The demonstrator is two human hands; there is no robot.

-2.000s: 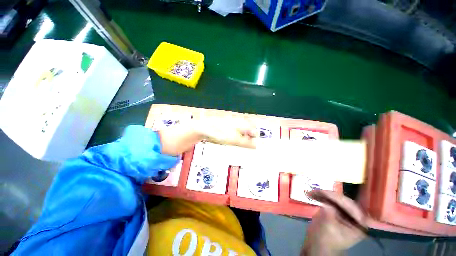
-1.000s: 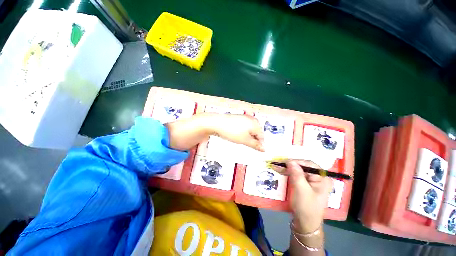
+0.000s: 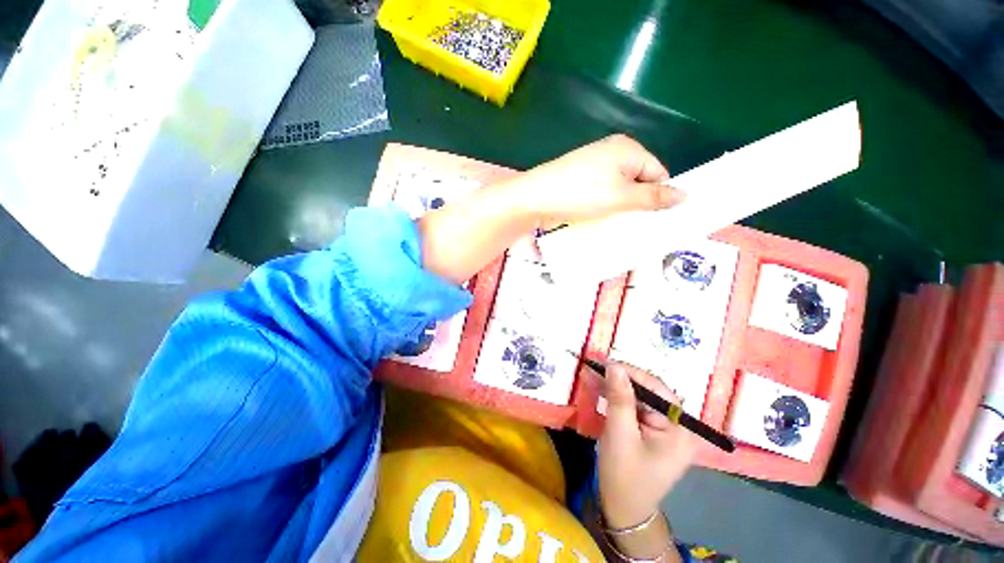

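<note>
My left hand pinches a long white paper strip by its upper edge. The strip slants over the pink foam tray and past its far edge. My right hand holds dark tweezers with a gold band like a pencil. Their tip points left, close to the lower unit in the second column. White units with round dark mechanisms lie in the tray pockets. The strip and my left arm hide parts of the upper left units.
A large white box with tiny dark parts stands at the left, with a clear plastic bag beside it. A yellow bin holds small metal parts. More pink trays stand at the right.
The strip has swung up at its right end, away from the right-hand units. My right hand with the tweezers has moved down, off the strip. The view has shifted.
</note>
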